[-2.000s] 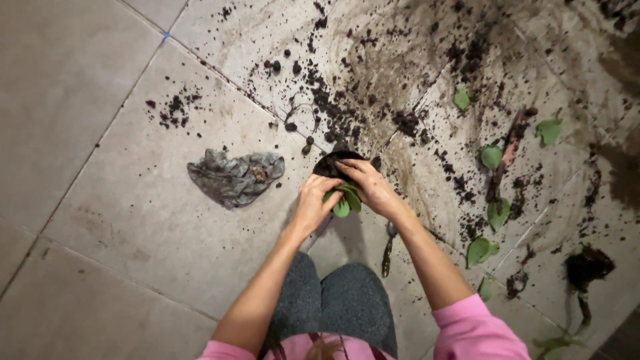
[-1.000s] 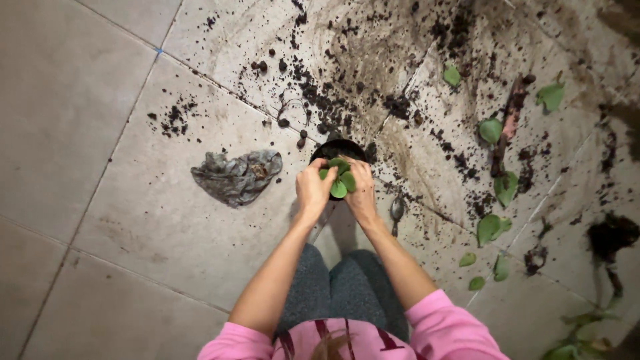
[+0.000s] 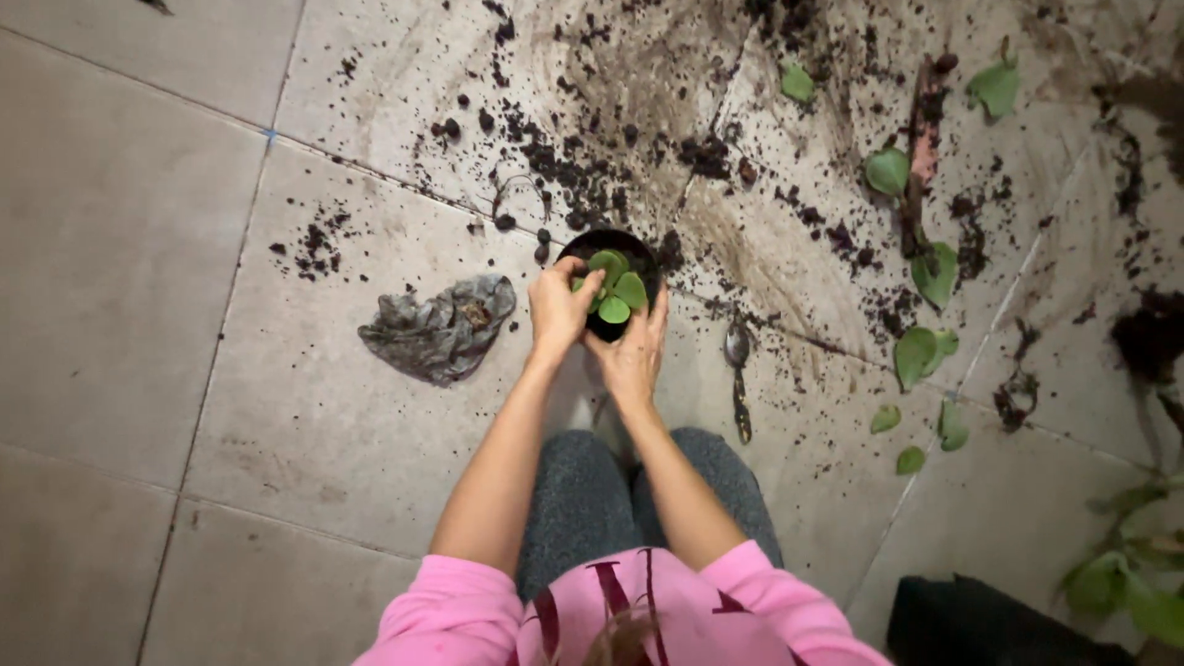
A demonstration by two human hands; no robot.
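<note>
A round black plant pot [image 3: 572, 248] stands on the tiled floor between my hands, with dark soil inside. A small plant with rounded green leaves [image 3: 614, 289] rises from it, off the pot's middle toward me. My left hand [image 3: 561, 310] is at the pot's left rim, its thumb and fingers at the plant's leaves. My right hand [image 3: 635, 353] curves round the near right side of the pot, its fingers along the outer wall. Both palms are partly hidden from above.
A crumpled grey cloth [image 3: 439, 331] lies on the left. Right of the pot is a metal spoon [image 3: 737, 356]. Loose soil [image 3: 708, 155] is scattered beyond the pot. Several fallen green leaves [image 3: 916, 356] and a reddish-brown strip [image 3: 925, 139] lie on the right, a black object [image 3: 999, 624] at the lower right.
The right hand has moved from over the pot's top to its near right side. More of the green leaves shows between the hands than two seconds ago.
</note>
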